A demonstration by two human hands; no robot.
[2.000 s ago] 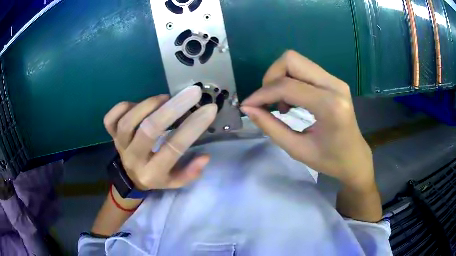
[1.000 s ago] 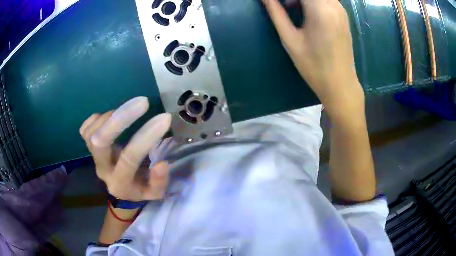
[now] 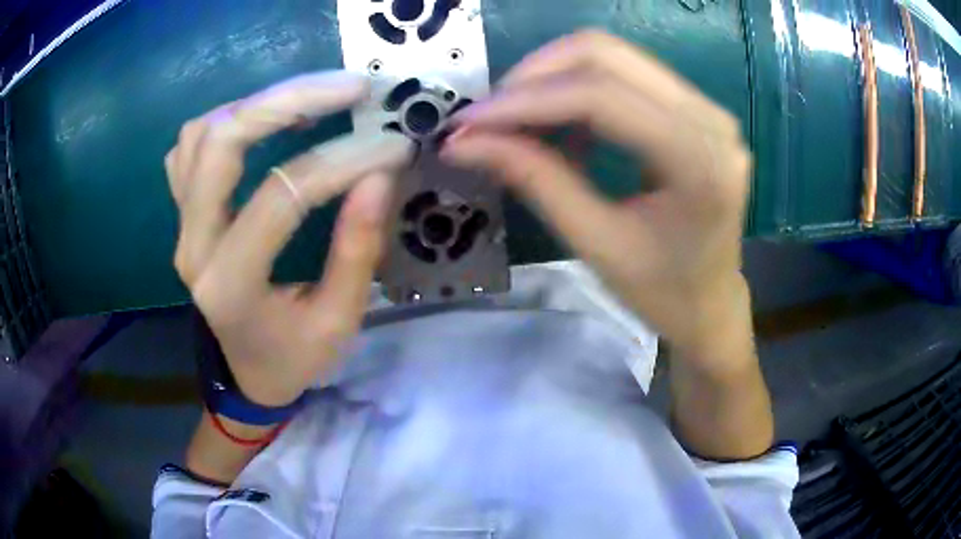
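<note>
A silver-grey four-opening housing (image 3: 448, 272) lies on the green bench top, its near end close to my body. Three of its round black cut-outs show. My left hand (image 3: 279, 232), with whitish finger cots on two fingers, is at the housing's left side, fingertips by the second visible cut-out, fingers apart. My right hand (image 3: 622, 179) is over the right edge by the same cut-out, blurred, thumb and forefinger brought together. Whether a small ring sits between those fingertips cannot be made out.
The green bench top (image 3: 126, 179) runs left and right under the housing. Two long copper-coloured rods (image 3: 868, 126) lie on shiny clear film at the right. A black slatted rack (image 3: 896, 453) stands low at the right. A white rail curves at the upper left.
My right hand has come back from the upper right to the housing. My left hand has moved up and right to it. The housing appears slightly further right in view.
</note>
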